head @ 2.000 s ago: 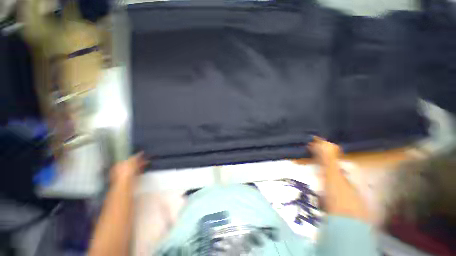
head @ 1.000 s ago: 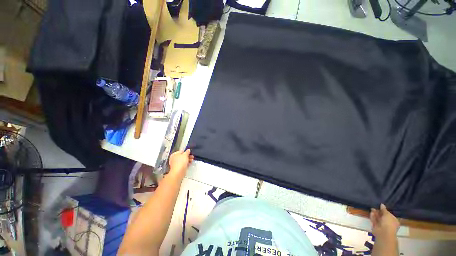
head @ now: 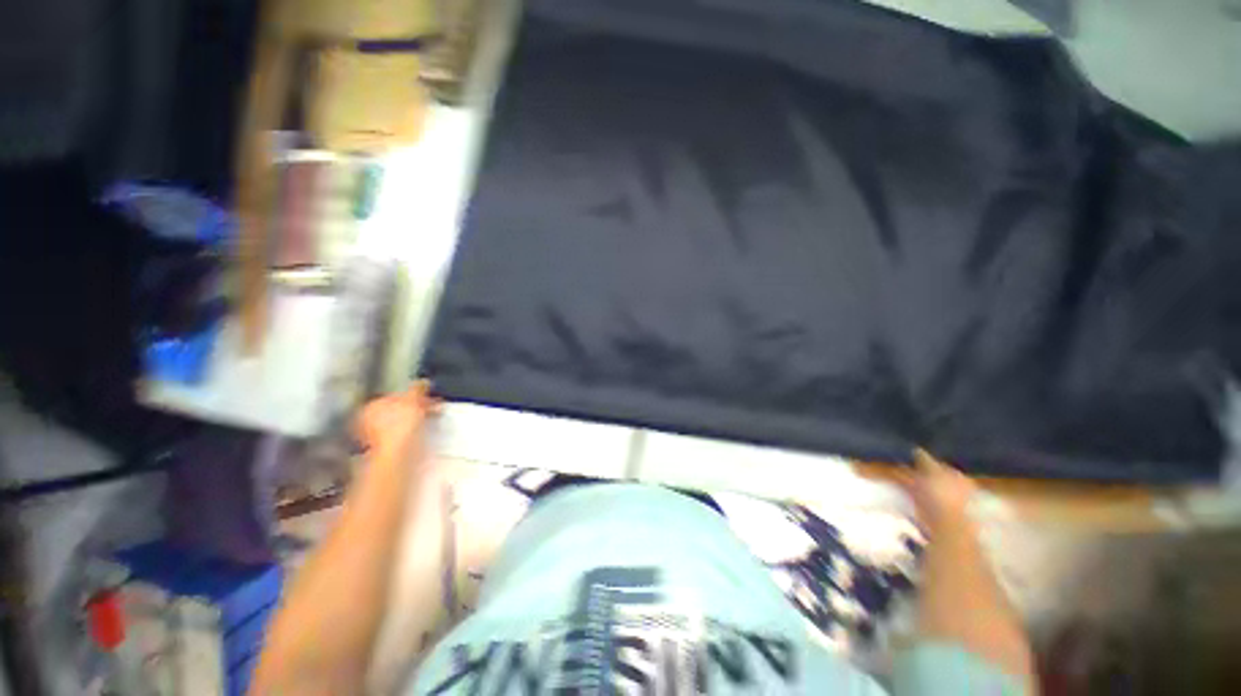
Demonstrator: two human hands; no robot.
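Black fabric (head: pixel 708 231) covers the white table, slightly shiny, with folds and wrinkles toward the right. My left hand (head: pixel 396 415) grips the fabric's near left corner between thumb and fingers. My right hand (head: pixel 942 487) holds the near edge further right, where creases gather toward the fingers. The view is blurred, and the fingertips are partly hidden at the cloth's edge.
A long wooden stick (head: pixel 253 204), a tan card piece (head: pixel 365 95), a pink-and-white box (head: pixel 302 211) and a blue-labelled bottle (head: pixel 170 211) lie at the left. An orange-brown wooden strip (head: pixel 1075 500) runs along the near edge. Dark scraps (head: pixel 830 558) lie on the floor.
The view has turned and blurred, so the fabric's near edge lies flatter across the picture. Both hands still hold that edge, and both appear further left and slightly higher.
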